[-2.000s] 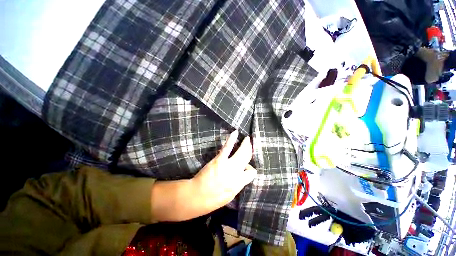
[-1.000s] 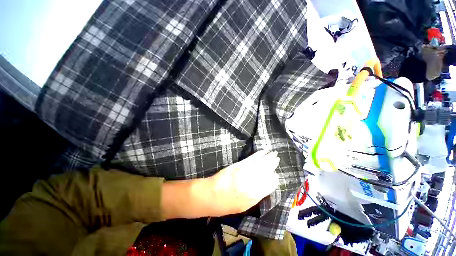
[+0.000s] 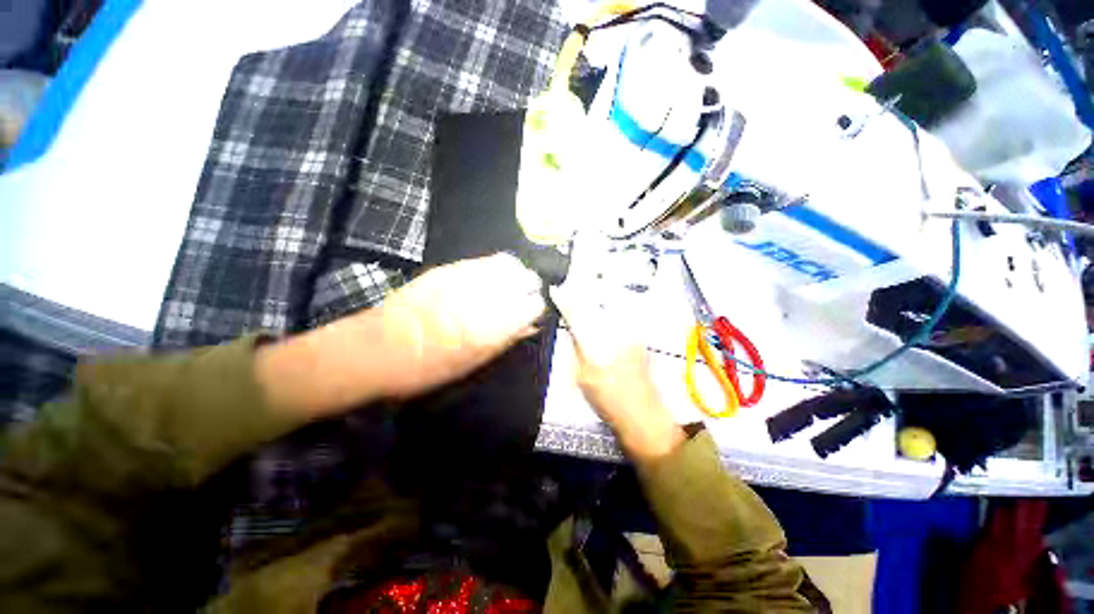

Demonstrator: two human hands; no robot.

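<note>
A plain black fabric piece [image 3: 480, 180] lies over the plaid panel [image 3: 258, 180], its right edge by the needle area of the white sewing machine [image 3: 672, 132]. My left hand [image 3: 462, 314] is on the black fabric with bent fingers, gripping it near its right edge. My right hand [image 3: 606, 354] comes from the lower right, and its fingertips hold the same edge just below the presser foot area. Both hands are overexposed and close together. The needle and exact finger grips are hard to make out.
Scissors with a yellow and a red handle [image 3: 726, 366] lie right of my right hand. Black bars [image 3: 828, 420] and a yellow ball [image 3: 915, 443] are near the table's ruler-marked front edge [image 3: 744, 470]. A yellow-green guard [image 3: 548, 162] stands over the cloth.
The view has swung right towards the machine. My right hand has come into view at the needle area. The black fabric piece now shows over the plaid, and my left hand is on it.
</note>
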